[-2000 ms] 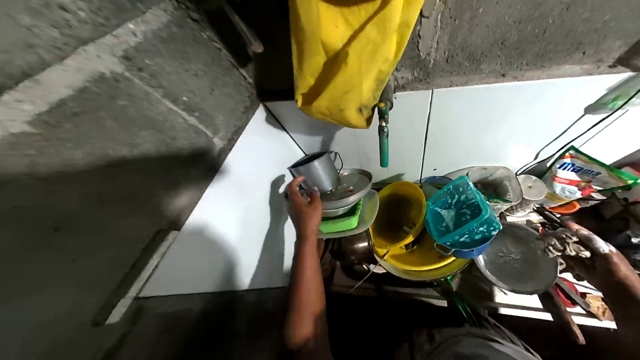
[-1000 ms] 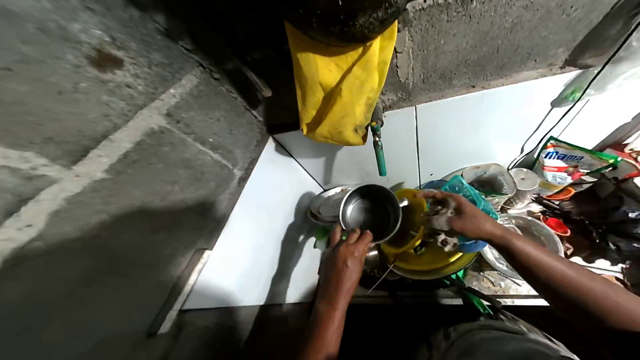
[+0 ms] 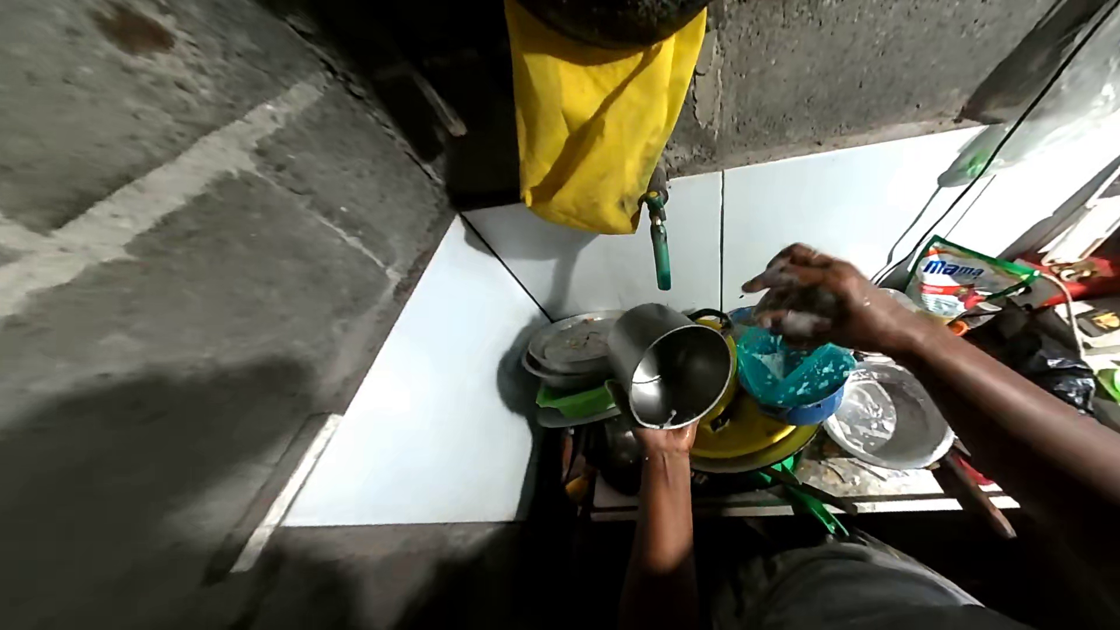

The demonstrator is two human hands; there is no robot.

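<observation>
My left hand point(image 3: 667, 437) grips a metal pot point(image 3: 643, 337) from below, its mouth tilted toward me, with drops and a little foam at the rim. My right hand point(image 3: 809, 297), wet and soapy, is raised above a teal plastic container point(image 3: 792, 372) that has suds in it. Its fingers are partly curled around something greyish that is blurred. The teal container rests in a blue bowl point(image 3: 809, 409), over a yellow basin point(image 3: 744, 437). Left of the pot are stacked metal plates point(image 3: 573, 341) above a green dish point(image 3: 577, 401).
A green-handled tap point(image 3: 661, 254) and a yellow cloth point(image 3: 604, 131) hang on the wall ahead. At right lie a metal basin point(image 3: 888, 416), a detergent packet point(image 3: 962, 276) and a black plastic bag point(image 3: 1050, 359). A dark cable runs down the white tiles.
The pot, earlier mouth-up in my left hand, is now tipped toward me. My right hand, low over the yellow basin a second ago, has risen to the right, uncovering the teal container.
</observation>
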